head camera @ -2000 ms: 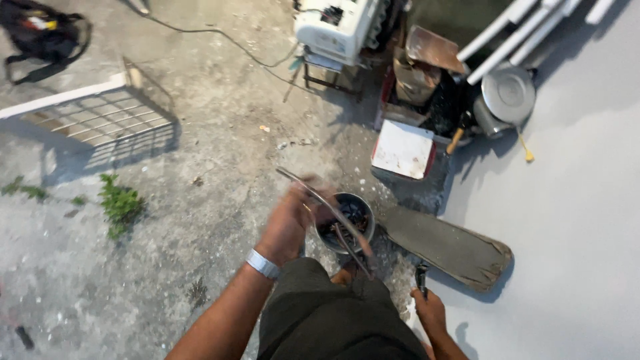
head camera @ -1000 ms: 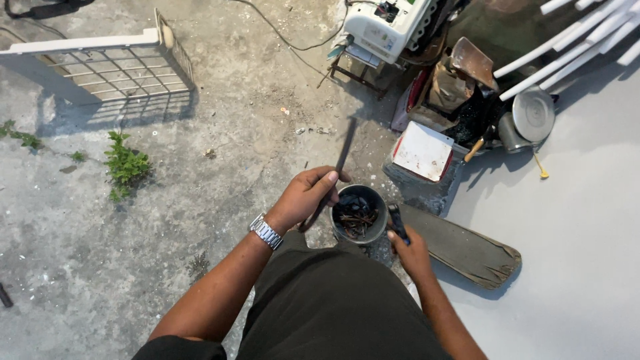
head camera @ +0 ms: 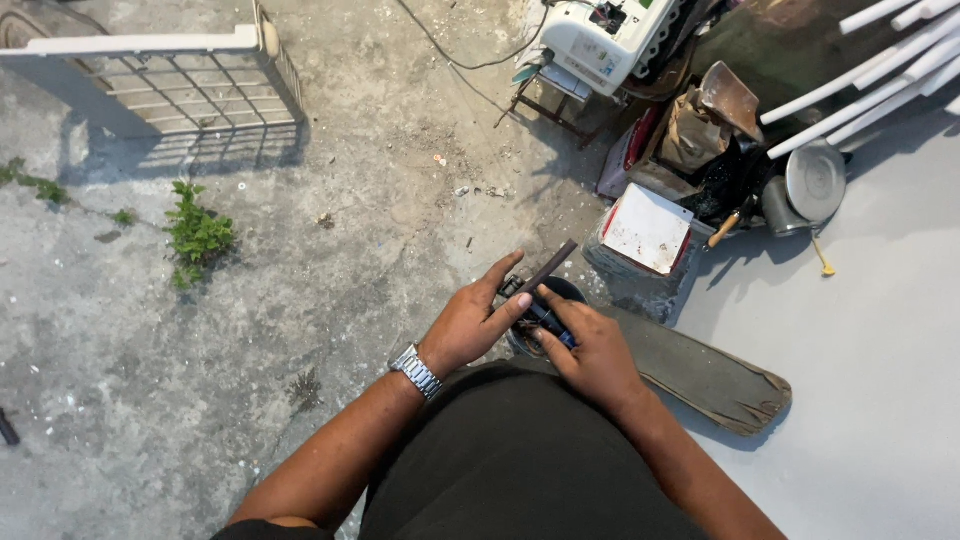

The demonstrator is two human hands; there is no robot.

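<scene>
My left hand [head camera: 474,319], with a metal-banded watch on its wrist, is at the head of a dark tool, its thumb against a dark strip or rod [head camera: 552,265] that points up and to the right. My right hand [head camera: 592,345] is closed around the dark and blue handle of the tool [head camera: 551,322]; its exact kind is hard to tell. Fingers of both hands touch the strip near the tool's head. Right beneath the hands stands a round metal container [head camera: 568,288] with dark pieces inside, mostly hidden by them.
A long grey padded board [head camera: 712,375] lies right of the container. A white-topped box [head camera: 649,229] stands beyond, beside a silver pot lid [head camera: 816,181] and white tubes [head camera: 855,82]. A white machine [head camera: 607,37] sits on a stand. A barred frame [head camera: 142,43] is at upper left.
My two hands have come together over the container. The dark tool, in my right hand beside the container a second ago, is now at the strip, which tilts further right.
</scene>
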